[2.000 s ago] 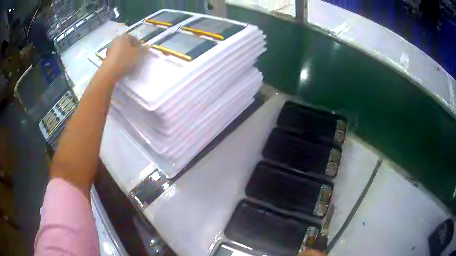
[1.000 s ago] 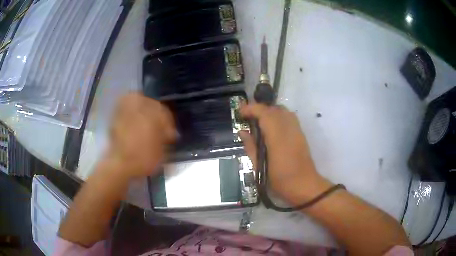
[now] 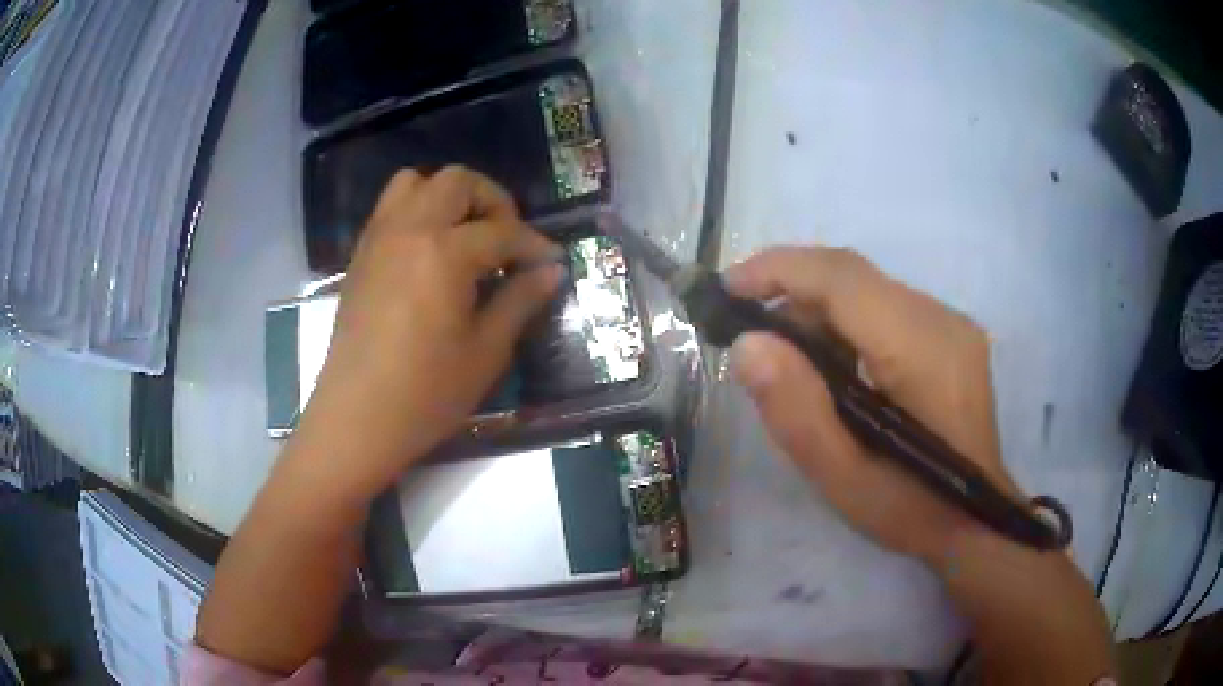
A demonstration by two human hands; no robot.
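My right hand [image 3: 872, 389] holds the soldering iron [image 3: 858, 395] like a pen, its thin tip near the upper right corner of the second shell from the front. My left hand [image 3: 429, 295] is over that shell, fingertips pinched near its circuit board [image 3: 606, 311]; whatever is between the fingers is hidden. A silver-white battery cell [image 3: 284, 362] lies under my left hand, partly sticking out past the shell's left side. The nearest shell holds another battery cell [image 3: 490, 520] beside its circuit board [image 3: 652, 504].
More black shells [image 3: 429, 161] with boards stand in a row behind. A stack of white blister trays [image 3: 114, 174] is at the upper left, white trays [image 3: 141, 590] lower left. A dark line runs down the white bench [image 3: 912, 148]. Black devices [image 3: 1194, 349] stand at the right edge.
A battery cell now shows at the second shell under my left hand. My right hand has taken up the iron, its tip now pointing up-left. The view has shifted, with the shells further left.
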